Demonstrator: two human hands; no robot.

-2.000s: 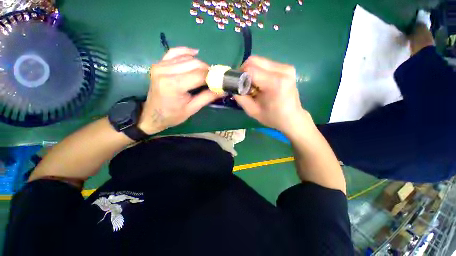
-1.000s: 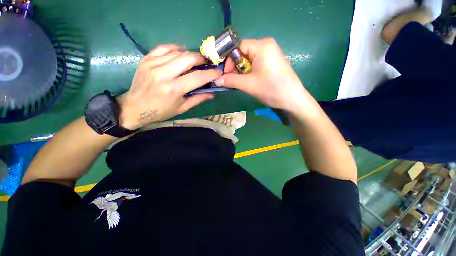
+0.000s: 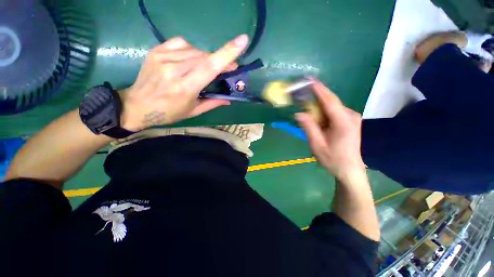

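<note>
The dark fan clip (image 3: 233,86) lies at the near edge of the green table, with thin curved dark arms reaching away from it. A shiny copper-coloured piece (image 3: 240,85) sits on the clip. My left hand (image 3: 181,81) holds the clip's left part, with one finger stretched out above it. My right hand (image 3: 333,127) grips the mallet (image 3: 279,93), its pale face just right of the clip. The mallet and right hand are blurred, and the mallet's handle is mostly hidden in the hand.
A fan head with a ribbed grille (image 3: 32,51) stands at the far left. A white sheet (image 3: 398,59) lies at the right, with another person's dark sleeve (image 3: 444,119) and hand by it. Boxes and a wire rack (image 3: 439,238) show at the lower right.
My right hand has left the clip and moved right with the mallet, uncovering the copper-coloured piece. My left hand stays on the clip. The copper pile has gone out of view.
</note>
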